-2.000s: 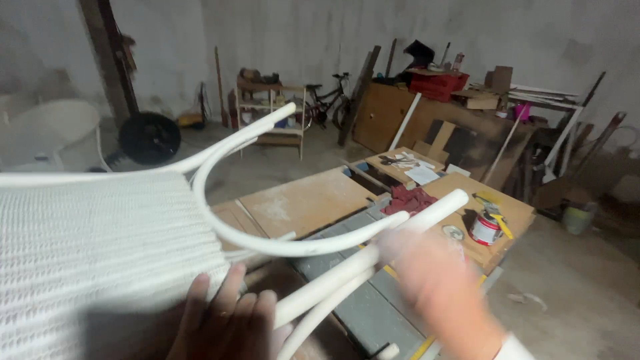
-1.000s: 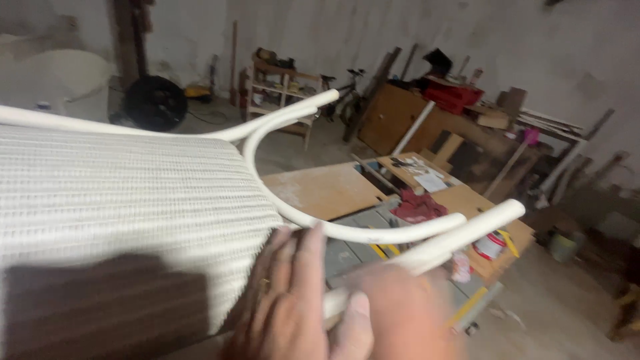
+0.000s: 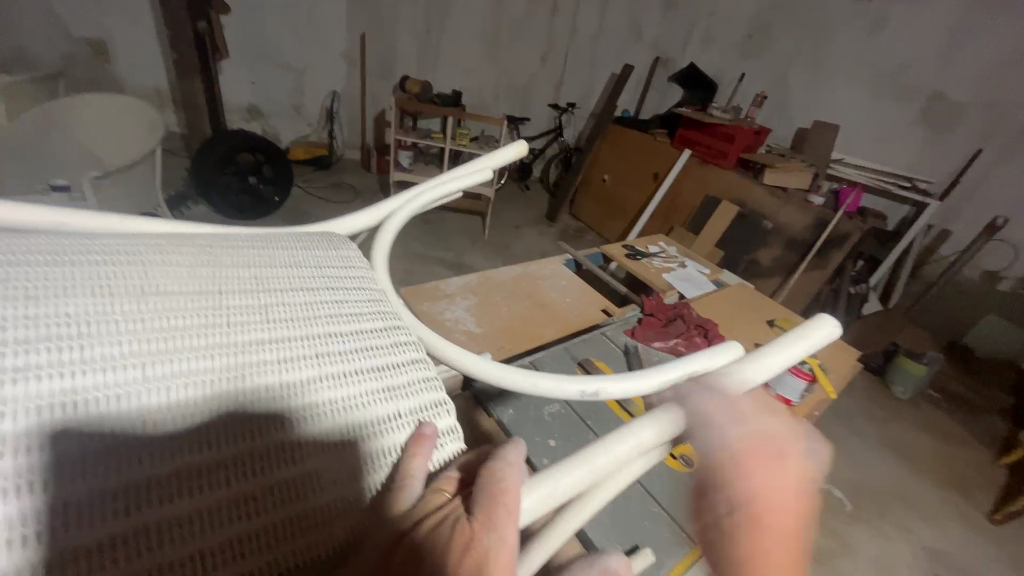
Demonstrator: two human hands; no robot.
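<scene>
A white woven chair (image 3: pixel 240 320) with a round tubular frame (image 3: pixel 512 382) fills the left and lower middle of the view. My left hand (image 3: pixel 468 504), a ring on one finger, grips the lower frame tube beside the edge of the weave. Blurred, my right hand (image 3: pixel 744 456) is at the thick tube near its far end; its fingers are wrapped about the tube, and whether they also hold something is hidden. Part of another hand or finger shows at the bottom edge; whose it is, I cannot tell.
Below the frame stands a grey-topped work table (image 3: pixel 560 432) with wooden boards (image 3: pixel 512 304). A dark red cloth (image 3: pixel 676 324), a paint can (image 3: pixel 792 384), papers (image 3: pixel 688 282) and yellow-handled tools lie there. Behind are a shelf (image 3: pixel 448 160), a tyre (image 3: pixel 242 174) and leaning boards.
My right hand has shifted along the tube, blurred in all frames. My left hand stays at the frame by the weave's edge. The view has swung somewhat.
</scene>
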